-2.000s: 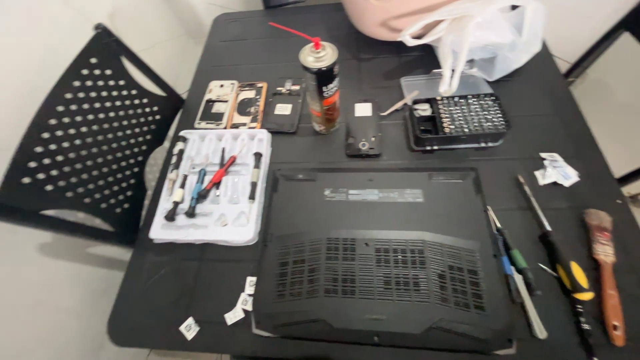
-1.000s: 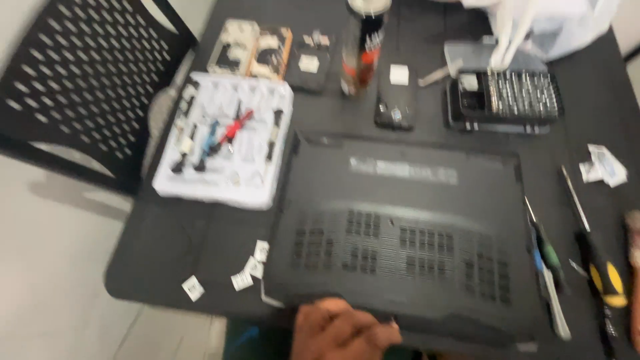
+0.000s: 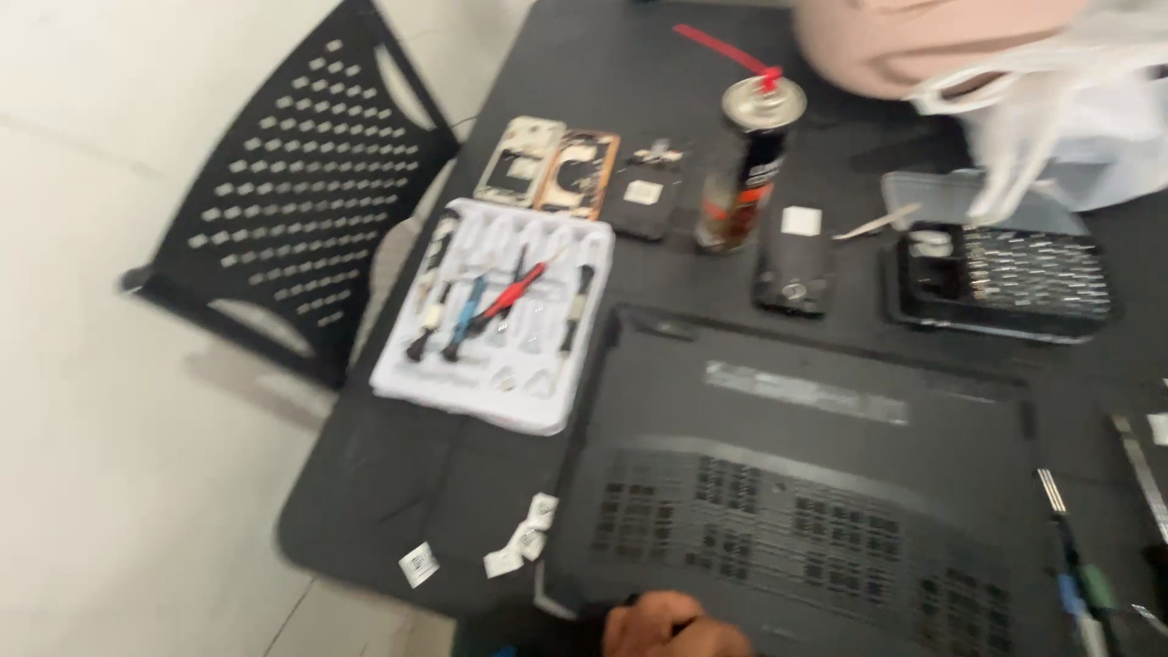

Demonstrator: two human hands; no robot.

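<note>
A black laptop [image 3: 776,493] lies upside down on the dark table, its vented bottom cover facing up. One hand [image 3: 675,625] is at the laptop's near edge, toward its left corner; it is blurred and cut off by the frame's bottom, and which hand it is cannot be told. Something small and dark shows at its fingers, too blurred to name. No other hand is in view. Left of the laptop, a white plastic tray [image 3: 474,406] holds several precision screwdrivers and a red-handled tool [image 3: 516,297]. Slim tools with blue and green handles [image 3: 1081,584] lie to the right.
Behind the laptop stand an aerosol can [image 3: 753,173] with a red straw, a black phone [image 3: 794,265], opened phone parts [image 3: 579,173] and a screw-bit case [image 3: 995,315]. A plastic bag [image 3: 1049,109] is at the back right. Paper squares [image 3: 420,564] lie near the front edge; a black chair [image 3: 310,182] stands left.
Two seconds ago no hand showed; one second ago a hand was at the laptop's near edge, and it is still there. The view has shifted.
</note>
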